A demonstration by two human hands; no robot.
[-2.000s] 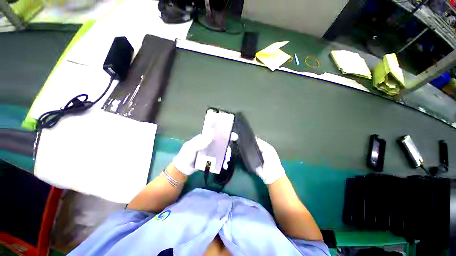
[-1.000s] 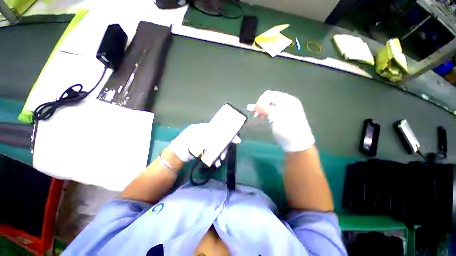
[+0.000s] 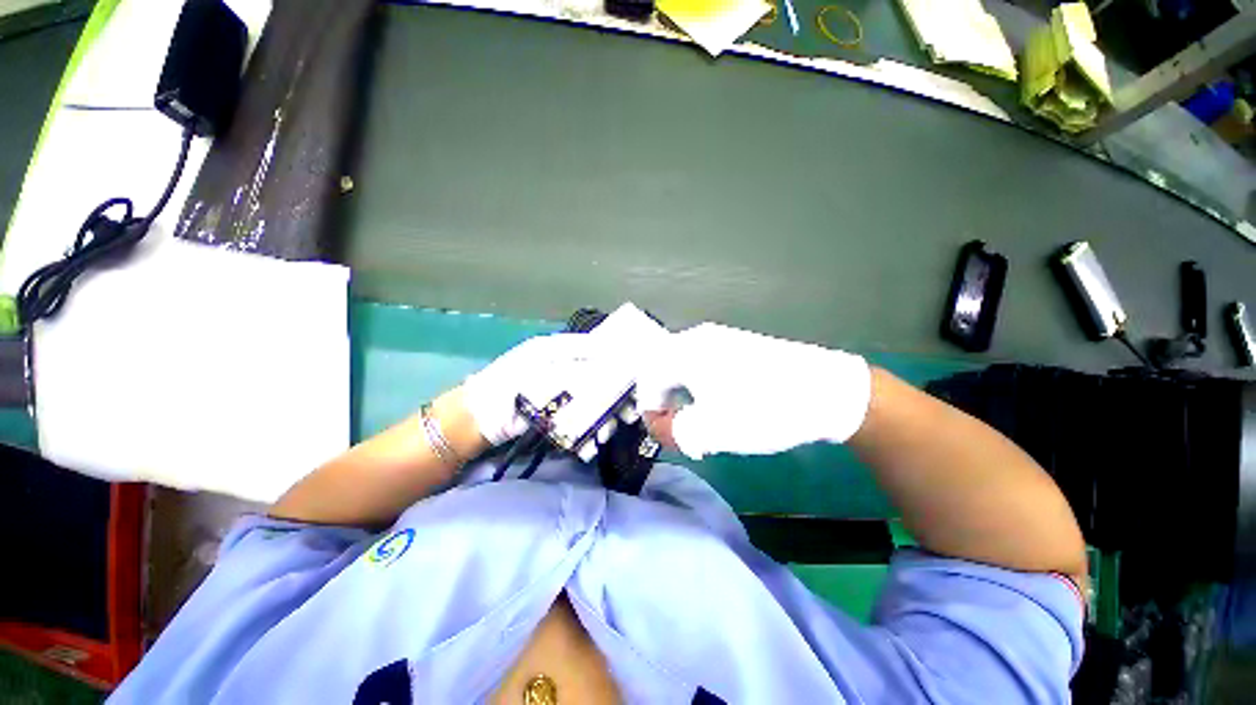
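A white-wrapped adapter inner unit (image 3: 606, 361) is held close to my chest, tilted, with black cord hanging below it. My left hand (image 3: 530, 386), in a white glove, grips it from the left. My right hand (image 3: 751, 391), gloved with some fingertips bare, is at its right edge, fingers bent against it. A black piece with a small light label (image 3: 630, 455) shows below the unit between my hands. My fingers hide part of the unit and cord.
A closed adapter (image 3: 203, 66) with coiled cord lies on the white sheet (image 3: 193, 365) at left, beside a dark shiny strip (image 3: 276, 131). At right are a black case half (image 3: 974, 296), a silver unit (image 3: 1091, 291) and stacked black cases (image 3: 1143, 455). Yellow papers lie on the far ledge.
The black case half seen earlier in my right hand left it; my right hand then came back from over the belt to the unit. The view has tilted downward.
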